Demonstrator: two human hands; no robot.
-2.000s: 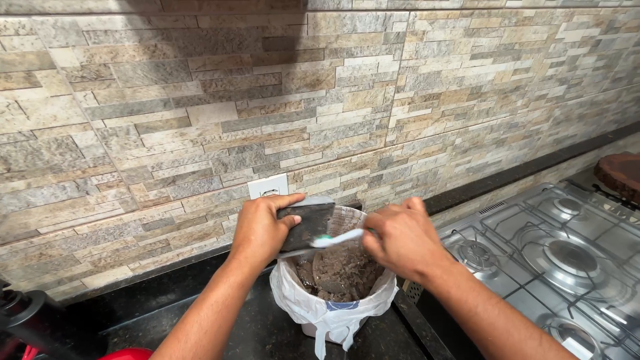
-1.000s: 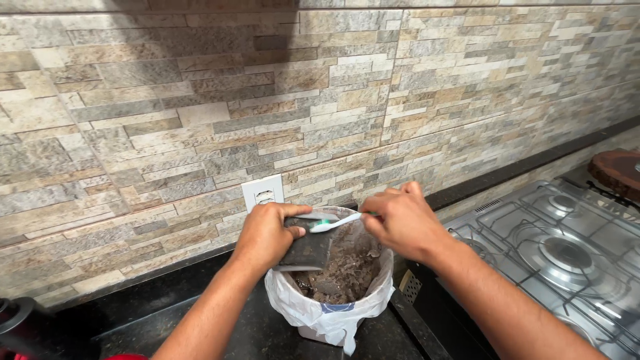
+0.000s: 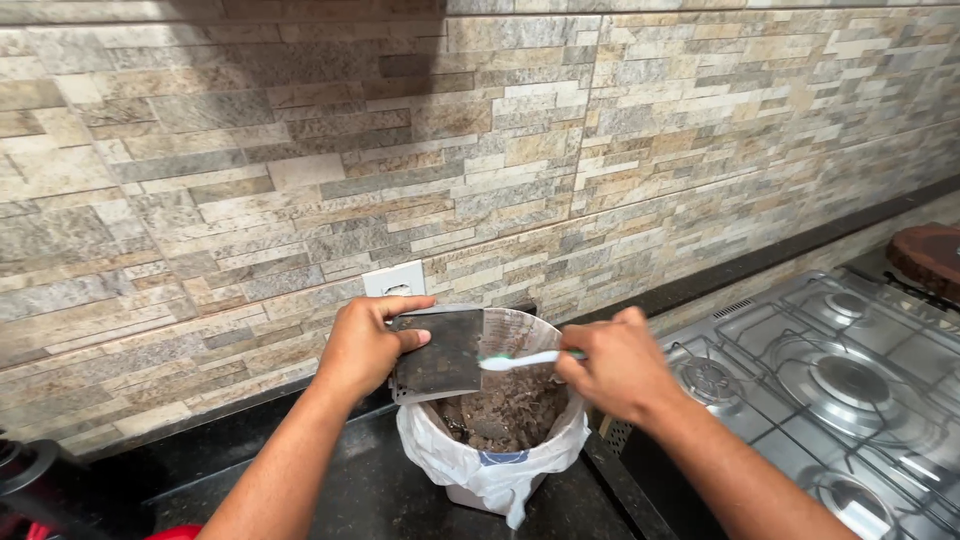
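Observation:
My left hand (image 3: 369,343) grips a dark, flat, shallow tray with a light rim (image 3: 439,356), tilted over the left side of a bin. My right hand (image 3: 615,364) holds a white and green toothbrush (image 3: 525,361), its head at the right edge of the tray. Below both hands stands the bin, lined with a white plastic bag (image 3: 491,471). Grey-brown dusty debris (image 3: 510,412) lies inside it, and printed paper (image 3: 517,330) lines its back wall.
A steel gas stove (image 3: 817,382) stands at the right, with a wooden round (image 3: 930,259) beyond it. The bin stands on a black stone counter (image 3: 352,480). A wall socket (image 3: 396,285) is behind my left hand. A dark cylindrical object (image 3: 37,480) is at lower left.
The toothbrush head has moved from over the tray's surface to its right edge. My left hand keeps hold of the tray, now facing the view more fully.

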